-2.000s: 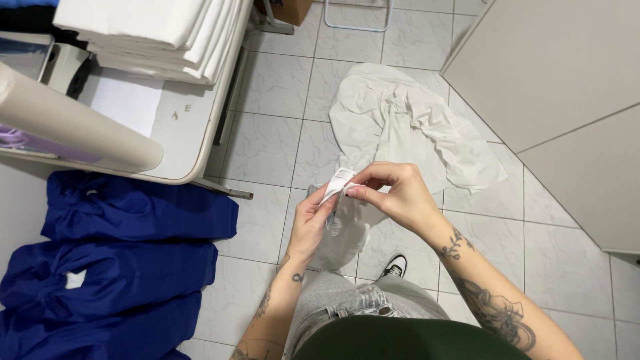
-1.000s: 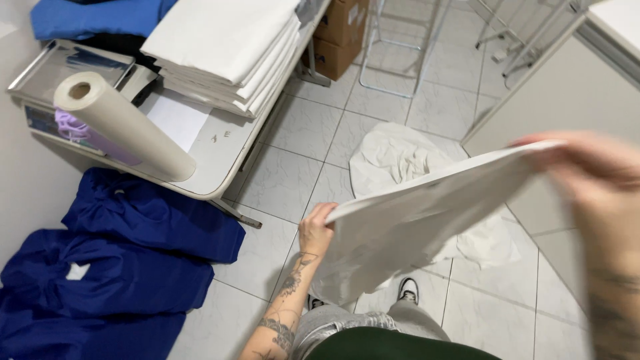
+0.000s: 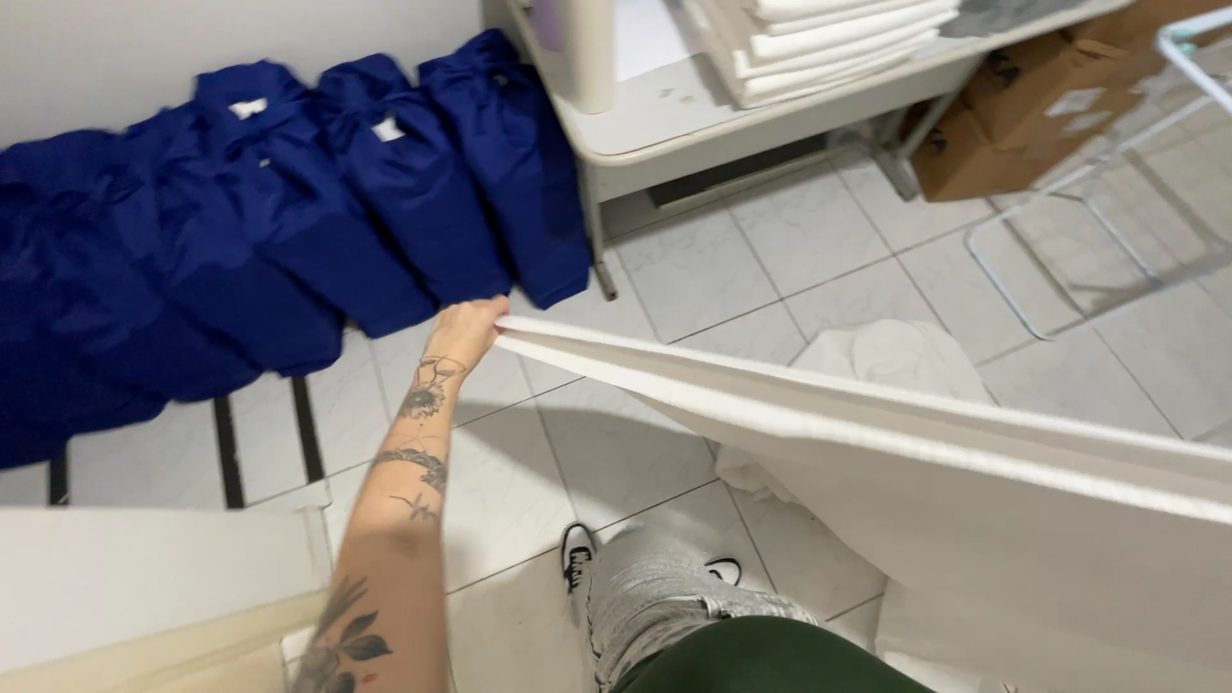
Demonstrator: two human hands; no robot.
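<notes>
My left hand (image 3: 469, 332) is closed on the corner of a white cloth (image 3: 962, 500), near the lower ends of the blue garments. From there the cloth stretches taut to the right and runs out of view at the right edge, with two long edges lying close to each other. My right hand is out of view. Behind and below the stretched cloth, a crumpled white fabric (image 3: 890, 356) lies on the tiled floor, partly hidden by it.
Several blue garments (image 3: 366, 192) hang in a row at the left. A table (image 3: 654, 130) bears folded white cloths (image 3: 828, 43) and a roll (image 3: 587, 58). Cardboard boxes (image 3: 1011, 125) stand beneath it, near a metal frame (image 3: 1039, 332). A white surface (image 3: 154, 587) is at lower left.
My hands were close together on the white cloth two seconds ago; they then moved apart, spreading it. My right hand has since left the view. The view has turned left.
</notes>
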